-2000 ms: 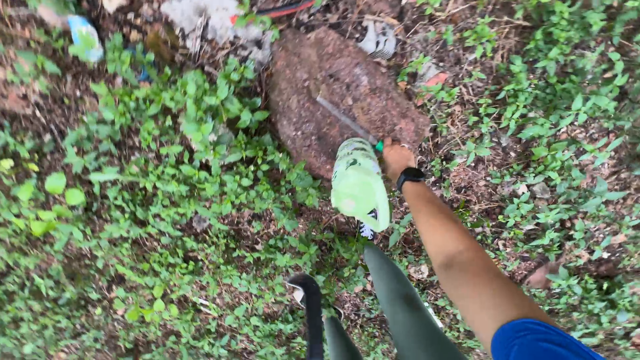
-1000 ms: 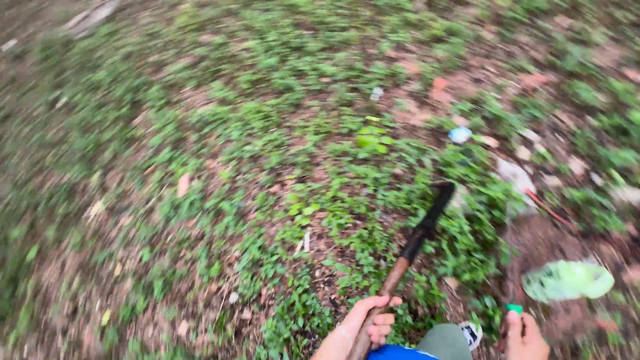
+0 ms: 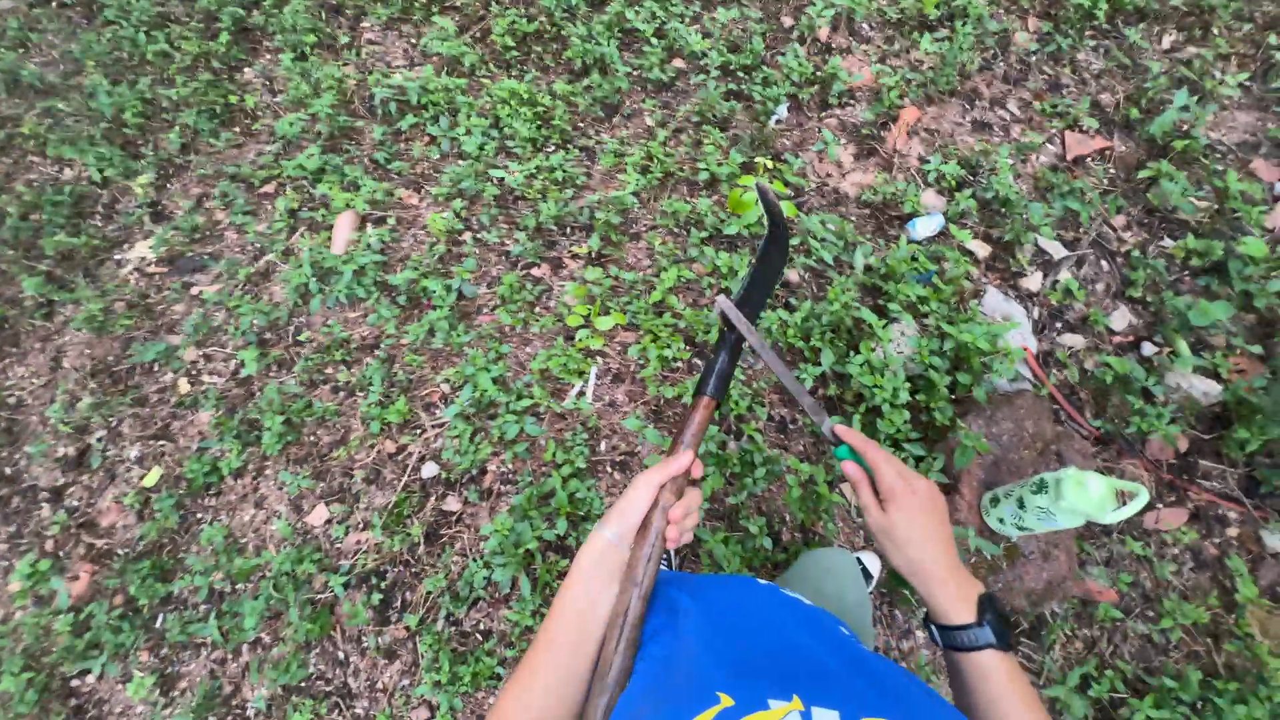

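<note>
My left hand (image 3: pixel 655 505) is closed round the wooden handle (image 3: pixel 640 570) of a billhook, whose dark curved blade (image 3: pixel 758 285) points up and away from me. The lower handle lies along my left forearm, against the blue shirt. In my right hand (image 3: pixel 900 505) is a metal file (image 3: pixel 780 368) with a green handle (image 3: pixel 850 455). The file slants up to the left, and its far end overlaps the lower part of the blade; whether the two touch is hard to tell.
A pale green bottle (image 3: pixel 1045 503) with a loop handle lies on a reddish rock (image 3: pixel 1015 430) at the right. Beyond it are a red cord (image 3: pixel 1060 392), pale stones and a small blue and white piece of litter (image 3: pixel 925 226). Low weeds cover much of the ground.
The file was over the rock two seconds ago; now it crosses the billhook's blade. My right hand has come nearer the billhook since one second ago. The view has swung considerably.
</note>
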